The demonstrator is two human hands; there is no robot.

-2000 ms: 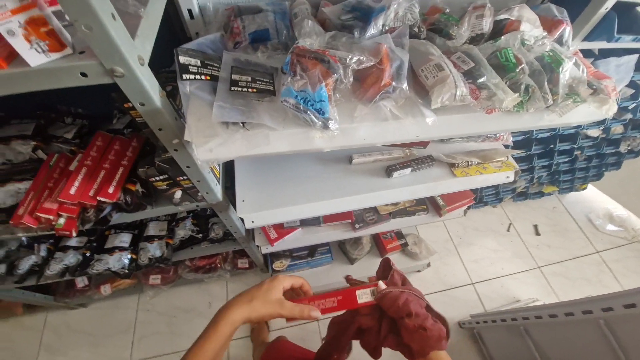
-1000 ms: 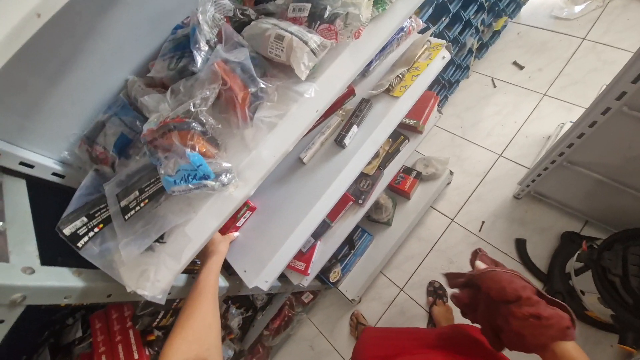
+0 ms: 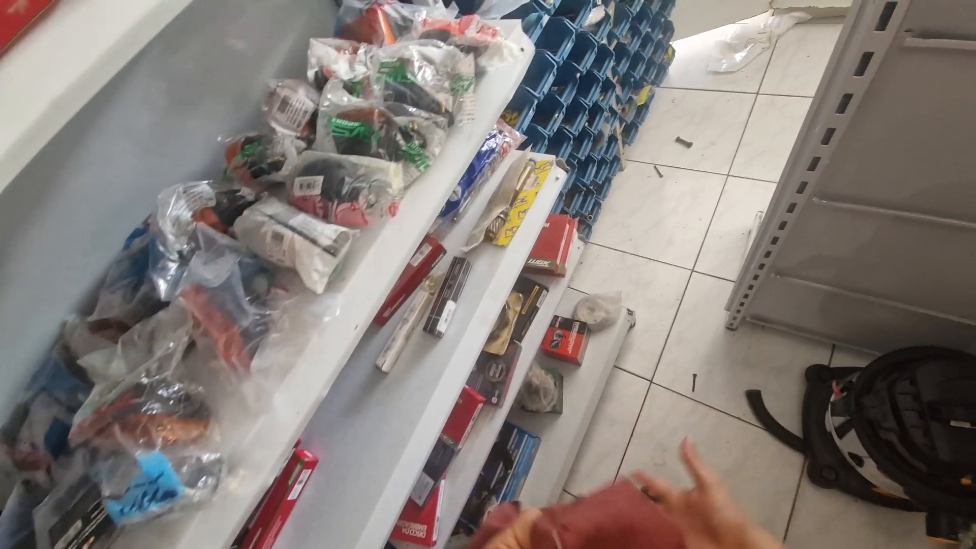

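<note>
My right hand is at the bottom edge, blurred, one finger raised and the others against a dark red cloth. Just left of it, a patch of skin that looks like my left hand meets the cloth; most of it is cut off by the frame, so its grip is hidden. A narrow red box lies on the second shelf at the lower left, partly behind the top shelf's edge. Farther along that shelf lie another red box, a black box and a thin pale package.
Bagged parts crowd the top shelf. Lower shelves hold a red box, a small red-black box and a blue box. Blue bins stand behind. Right are a grey metal panel, a black round machine and screws on tiles.
My left hand held a red box two seconds ago and had it at the shelf one second ago; that arm has left the shelf. The cloth and right hand have come nearer the shelves. The view has shifted.
</note>
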